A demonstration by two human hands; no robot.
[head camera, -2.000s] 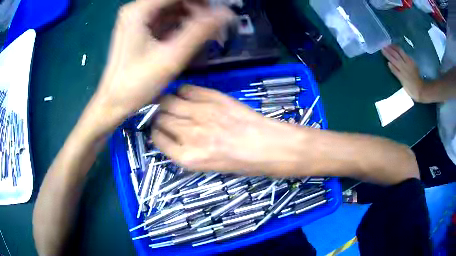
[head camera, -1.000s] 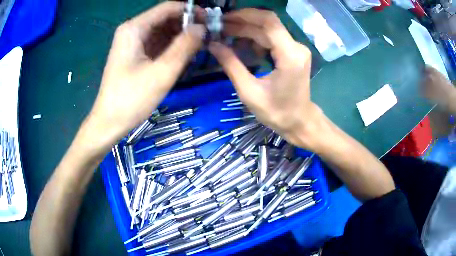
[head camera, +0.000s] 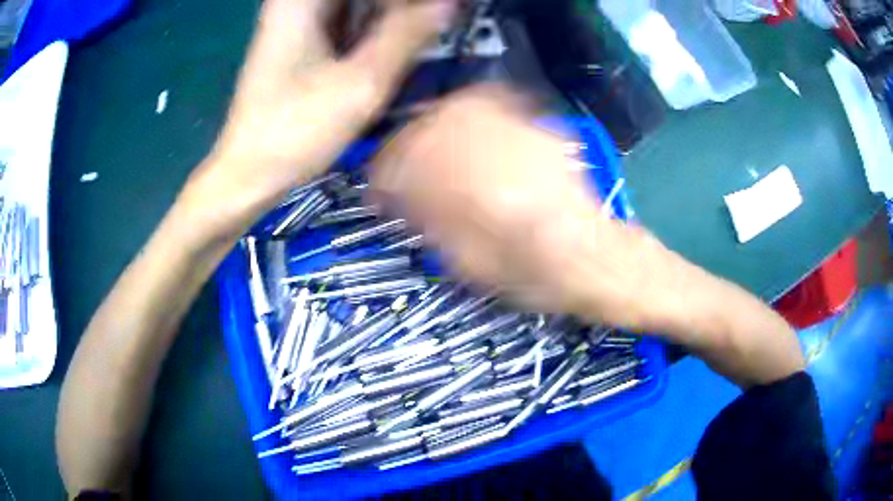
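The blue tray (head camera: 231,323) nearest the body holds many shiny metal cylinders (head camera: 392,377) with thin shafts, lying in a loose pile. My left hand (head camera: 318,83) is at the top of the view, curled beside the small silver fixture block (head camera: 480,39); its fingertips are near the top edge, and what they hold is hidden. My right hand (head camera: 480,196) is strongly blurred over the upper part of the tray, below the fixture; its fingers and any held part cannot be made out.
A white tray (head camera: 44,196) of thin silver parts lies at the far left, a second blue tray (head camera: 78,22) at upper left. A clear plastic box (head camera: 700,59) and white paper slip (head camera: 764,204) lie on the right. A red bin (head camera: 821,289) is below the right bench edge.
My right hand has moved from the fixture down over the blue tray. My left hand stays near the fixture, slightly higher in view. The other person's hand at the right is gone.
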